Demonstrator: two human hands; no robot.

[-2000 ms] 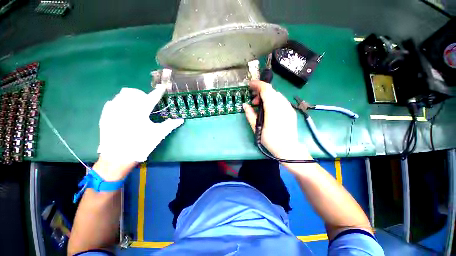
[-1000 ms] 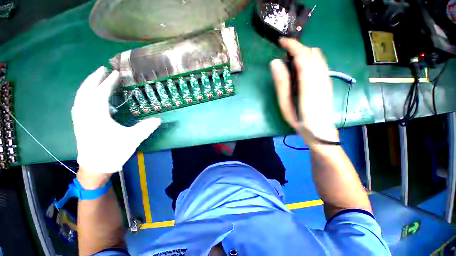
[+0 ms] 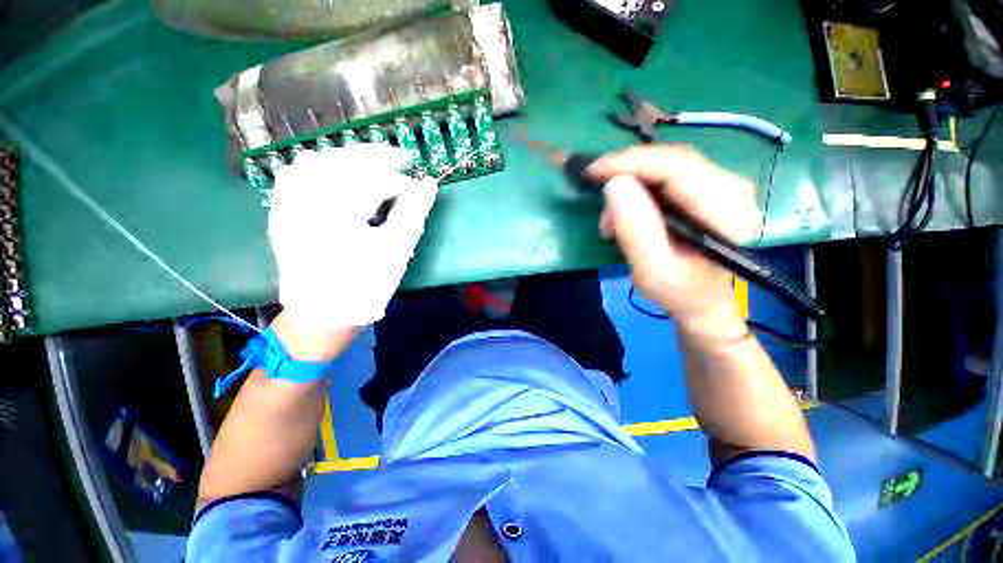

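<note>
The green PCB strip (image 3: 434, 138) lies along the front edge of the dull silver-grey rest (image 3: 368, 77); thin leads stick up along its far edge. My left hand (image 3: 346, 233), in a white glove, covers the strip's left and middle part. Its fingertips pinch the thin solder wire (image 3: 453, 168), whose end is over the strip's right part. My bare right hand (image 3: 676, 220) holds the soldering iron (image 3: 737, 255) by its black handle, right of the strip. Its blurred tip points left towards the strip's right end, apart from it.
Cutters (image 3: 704, 121) with blue-white handles lie open beyond my right hand. A black box (image 3: 616, 24) is at the top. The station's yellowish sponge (image 3: 856, 61) and black cables are at far right. Reddish-brown panels (image 3: 11, 242) are at far left. The hood's rim (image 3: 319, 17) shows at the top.
My left hand has moved right, from the strip's left end to over it, with solder wire at its fingertips. My right hand has come back from the black box towards the strip with the iron.
</note>
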